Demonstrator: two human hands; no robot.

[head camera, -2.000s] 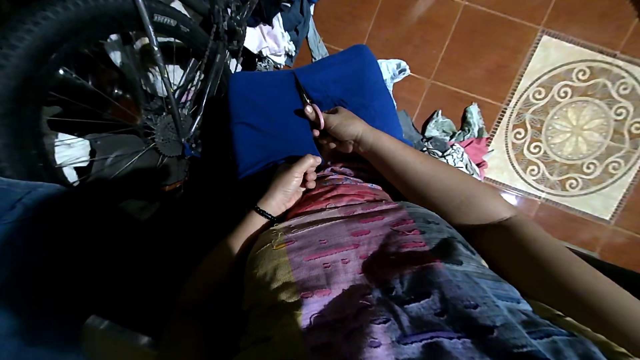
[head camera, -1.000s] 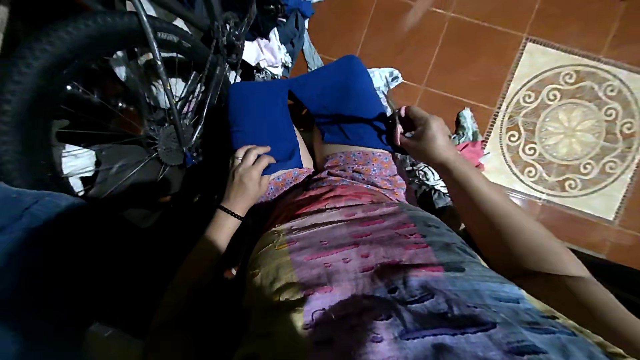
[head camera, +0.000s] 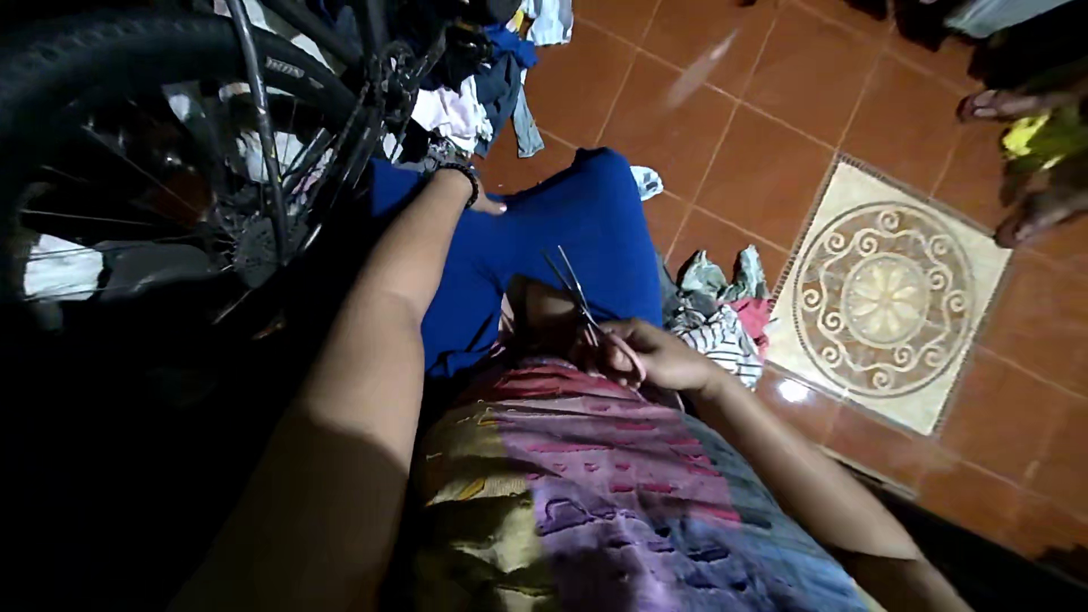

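Blue cloth point(head camera: 561, 221) lies spread over my lap and knees, with a gap near my waist where a leg shows. My right hand point(head camera: 642, 353) holds a pair of scissors point(head camera: 586, 310) with pink handles, its blades parted and pointing away from me over the cloth. My left hand point(head camera: 480, 191) reaches out to the far left edge of the blue cloth, a dark beaded bracelet point(head camera: 466, 180) on its wrist. Its thumb is apart and rests near the cloth; the fingers are partly hidden behind the wrist, so what they touch cannot be told.
A bicycle wheel point(head camera: 255, 246) stands close on the left. Loose clothes point(head camera: 463, 115) lie beyond my left hand, and more garments point(head camera: 722, 331) lie on the floor at the right. Past them is a patterned tile panel point(head camera: 888, 297). Another person's feet point(head camera: 1033, 217) show at the far right.
My left hand has moved forward from near my waist to the cloth's far edge. My right hand, with the scissors, has come back from the cloth's right side toward my waist. The cloth lies spread wider.
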